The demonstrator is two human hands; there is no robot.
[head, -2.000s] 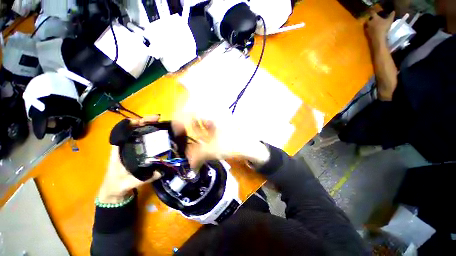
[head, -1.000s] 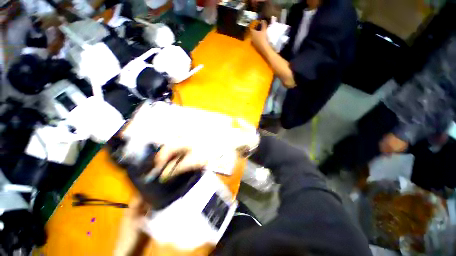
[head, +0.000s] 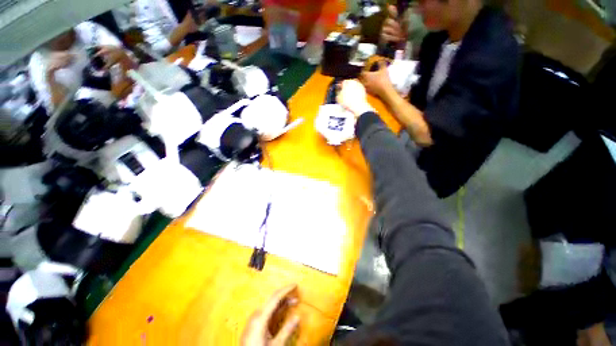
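A white camera point(head: 325, 128) with a dark square label stands at the far right part of the orange tabletop. My right hand point(head: 352, 98), at the end of the outstretched arm, grips its upper far side beside a black part. The fingertips are small and partly hidden. My left hand point(head: 275, 319) is at the bottom edge, cut off by it, fingers apart and curled, with nothing in it. White paper sheets point(head: 304, 219) lie between the hands, with a black cable point(head: 264, 230) ending in dark plugs on them.
White cameras with black balls point(head: 239, 141) are piled along the green strip point(head: 128, 272) at left. A person in dark clothes point(head: 473, 101) sits close at the far right, a hand near the camera. Other people in white are at the upper left. A black box point(head: 340, 55) stands at the far end.
The camera was in both hands near my lap; it is now at the far right of the bench under my right hand. My left hand has let go. The view has turned right.
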